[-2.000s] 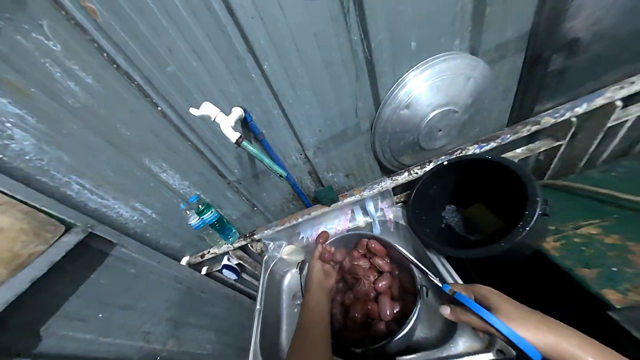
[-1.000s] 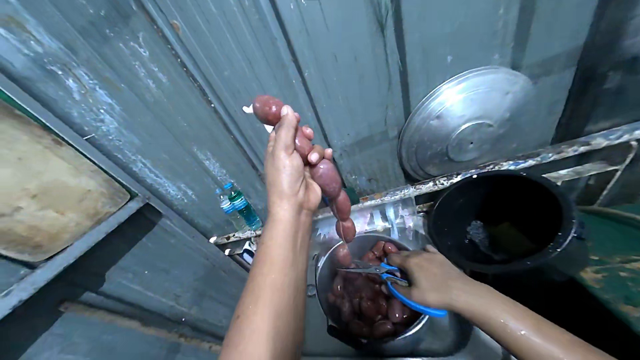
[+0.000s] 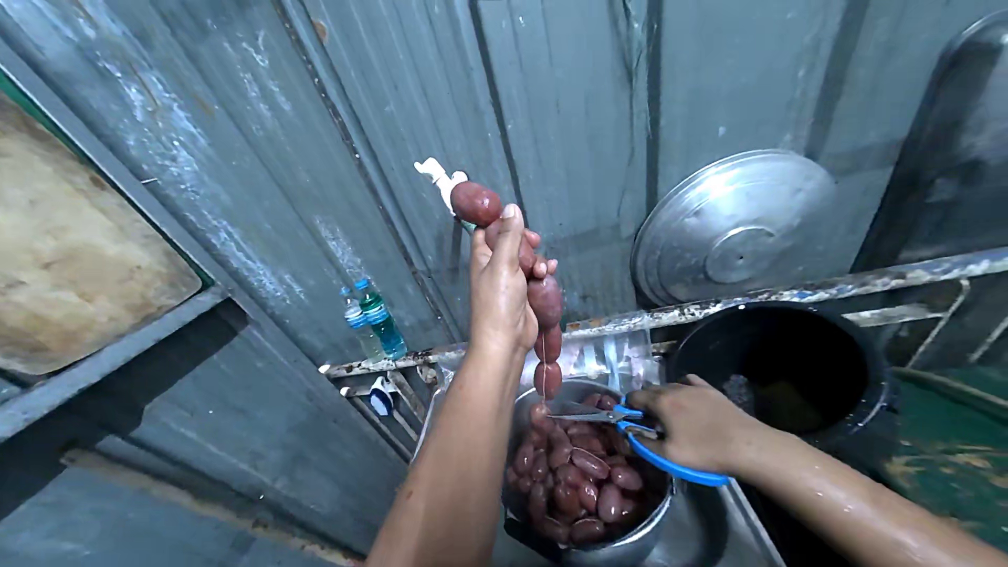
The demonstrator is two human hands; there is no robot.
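Note:
My left hand is raised above a metal pot, gripping a string of linked reddish sausages that hangs down toward the pot. My right hand holds scissors with blue handles over the pot's right side. The scissor blades reach the string near its lower end, just below the lowest hanging link; whether they touch it cannot be told. More glossy sausages fill the metal pot, which rests in a metal sink.
A black bucket stands right of the pot. Behind are a round aluminium lid, a rusty rail and a white tap on the metal wall. Two plastic bottles stand at the rail's left; a worn board lies far left.
My left hand has risen from inside the pot, lifting the string of sausages. My right hand has brought the scissors from the pot's right rim to the string.

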